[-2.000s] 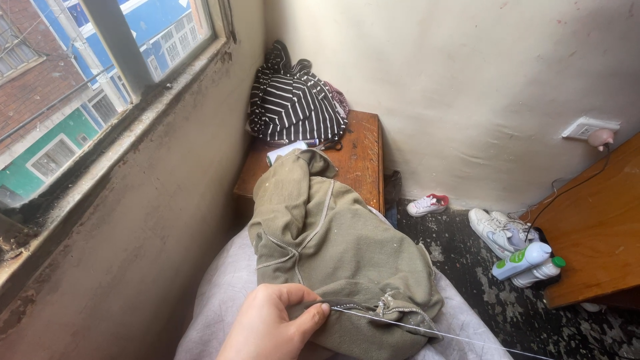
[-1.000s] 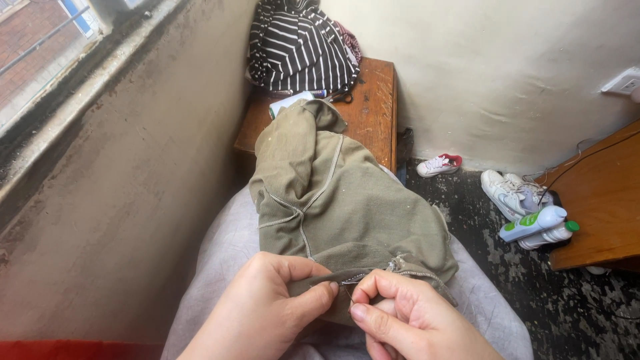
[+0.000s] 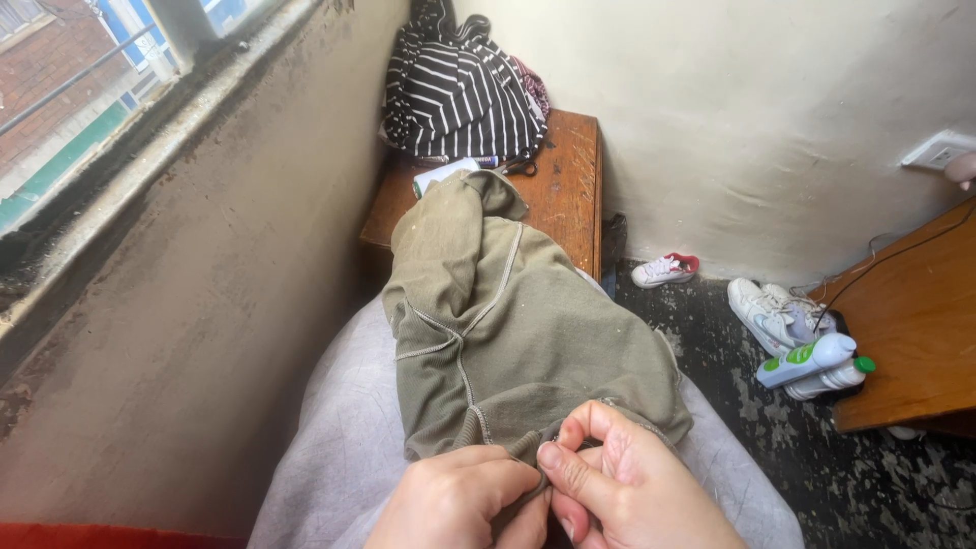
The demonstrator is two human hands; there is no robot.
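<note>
An olive-green garment [image 3: 564, 328] with pale overlocked seams lies over a light grey cloth [image 3: 335, 427]. My left hand [image 3: 473, 496] pinches a fold of the garment's near edge at the bottom centre. Close beside it on the right, my right hand [image 3: 618, 480] has thumb and forefinger pressed together at the same fold. Whether a needle is between those fingertips cannot be seen, and no thread shows clearly now. The garment's far end rests on a wooden table [image 3: 572, 183], by a white cylindrical object [image 3: 446, 175] and dark scissor handles [image 3: 526, 165].
A black-and-white striped fabric item [image 3: 465, 99] sits on the table's back. The window ledge [image 3: 152, 160] and wall run along the left. On the worn dark floor at right are a small white shoe [image 3: 663, 271], white sneakers [image 3: 770, 313] and bottles [image 3: 808, 362] beside wooden furniture [image 3: 907, 320].
Two seconds ago only my left hand showed, with a pale thread stretched rightward from the garment. My right hand then came into view beside it, and both hands are now closer together at the fold.
</note>
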